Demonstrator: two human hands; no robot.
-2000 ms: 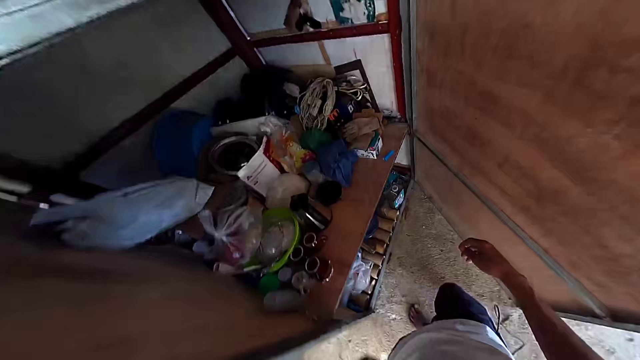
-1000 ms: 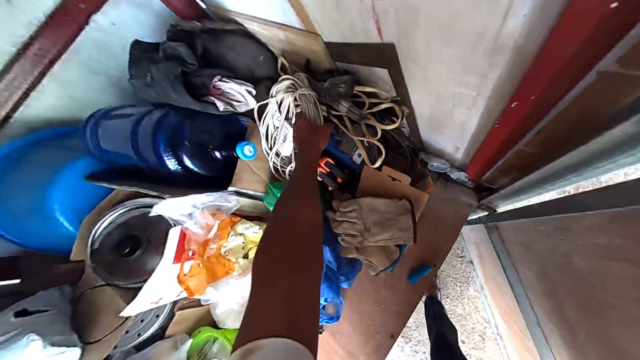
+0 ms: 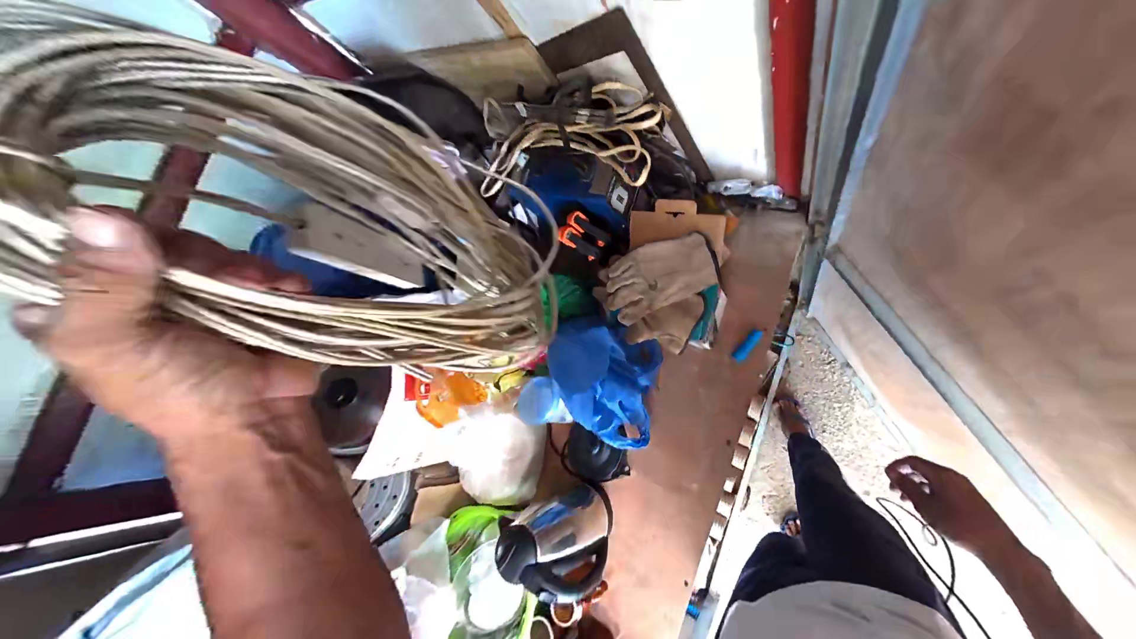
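My left hand (image 3: 169, 328) grips a large coil of light-coloured cable or cord (image 3: 382, 213), held up at the upper left, close to the camera. The coil hides part of the shelf behind it. At the lower right my right hand (image 3: 932, 488) hangs beside my leg, its fingers loosely curled; whether anything is in it cannot be told. Past the coil lie a looped strap (image 3: 577, 133), an orange and black tool (image 3: 581, 234), a pair of work gloves (image 3: 666, 275) on cardboard and a blue plastic bag (image 3: 595, 373).
A kettle (image 3: 559, 532), a white bag (image 3: 501, 453) and a round metal lid (image 3: 351, 395) crowd the brown shelf (image 3: 688, 444). A blue object (image 3: 747, 345) lies near its edge. The wooden panel (image 3: 1003, 222) stands at the right. A thin black cable (image 3: 932, 541) trails near my right hand.
One second ago a hand reached onto the coil among the things on the shelf; now the coil is lifted off, in my left hand and near the camera. The view has shifted.
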